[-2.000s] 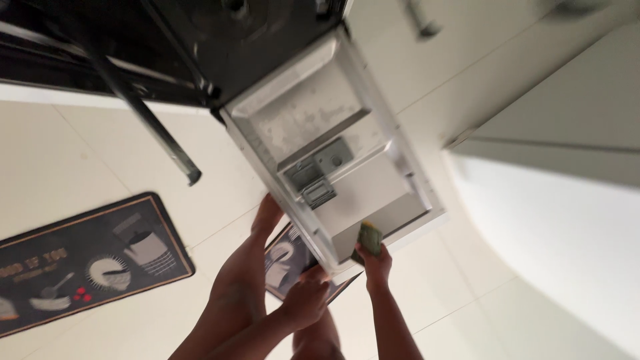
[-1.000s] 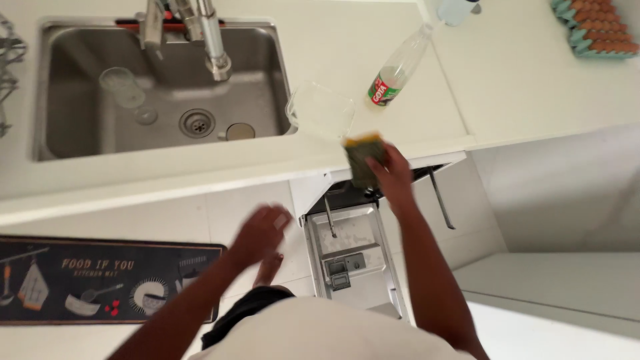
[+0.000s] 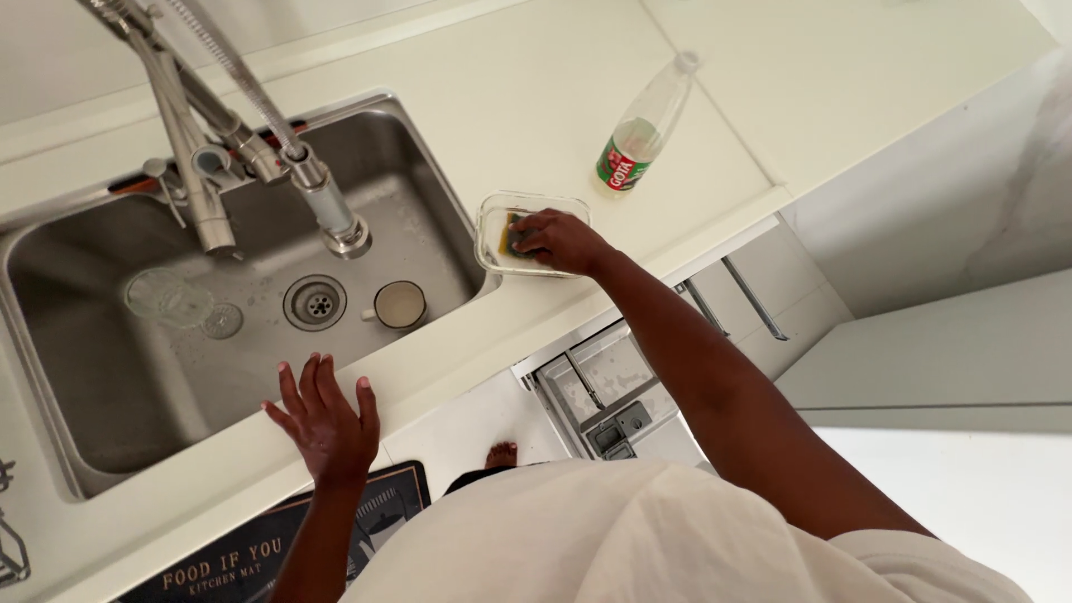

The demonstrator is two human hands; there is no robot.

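My right hand [image 3: 563,240] holds a yellow and green sponge [image 3: 510,234] inside a clear rectangular glass dish [image 3: 536,199] on the counter, beside the sink's right edge. My left hand [image 3: 327,419] is over the front rim of the stainless steel sink [image 3: 209,402], fingers spread, holding nothing. In the sink, a mug [image 3: 399,304] sits to the right of the drain [image 3: 315,303]. A clear stemmed glass [image 3: 172,299] lies on its side to the left of the drain.
A clear plastic bottle [image 3: 641,138] with a red and green label is behind the dish. The faucet sprayer [image 3: 335,209] hangs over the sink. Below the counter, the dishwasher door [image 3: 615,377] is open. A kitchen mat [image 3: 251,553] lies on the floor.
Two seconds ago both hands were low by the open dishwasher door. My right hand has since brought the sponge up and into the glass dish; my left hand has moved to the sink's edge.
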